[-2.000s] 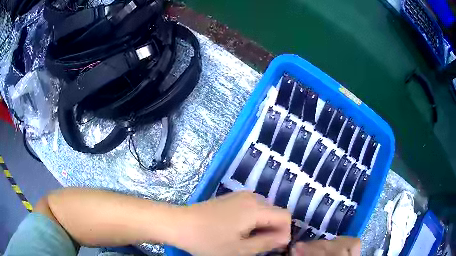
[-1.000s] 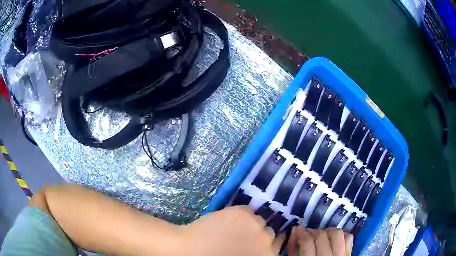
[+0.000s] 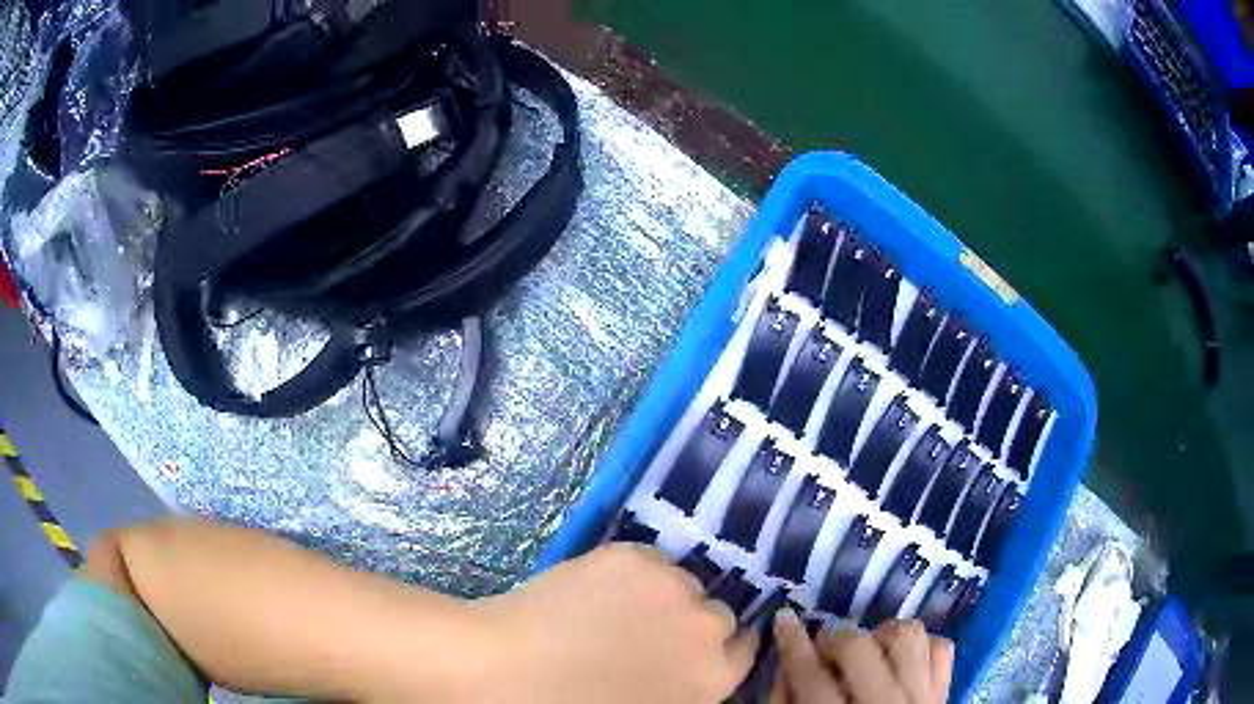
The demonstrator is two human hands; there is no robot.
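Note:
A blue plastic tray [image 3: 1066, 454] holds slanted rows of black curved slider pieces [image 3: 758, 491] with white strips between them. My left hand [image 3: 619, 626] reaches in from the lower left over the tray's near corner, fingers curled at a dark piece. My right hand [image 3: 866, 663] is cut off by the bottom edge, its fingertips bent down beside the left hand over the nearest row. Both hands meet at a black slider piece [image 3: 759, 657], mostly hidden between them; which hand grips it cannot be told for certain.
Black headbands [image 3: 371, 206] with thin wires and a clear plastic bag [image 3: 85, 261] lie on silvery sheeting [image 3: 605, 330] at left. A green conveyor belt [image 3: 880, 96] runs behind. A white cloth [image 3: 1096, 612] and small blue box [image 3: 1155, 660] are at lower right.
The view has shifted between frames. Since the earliest frame, my right fingers have moved from the bottom edge to bend over the near row, close to my left hand.

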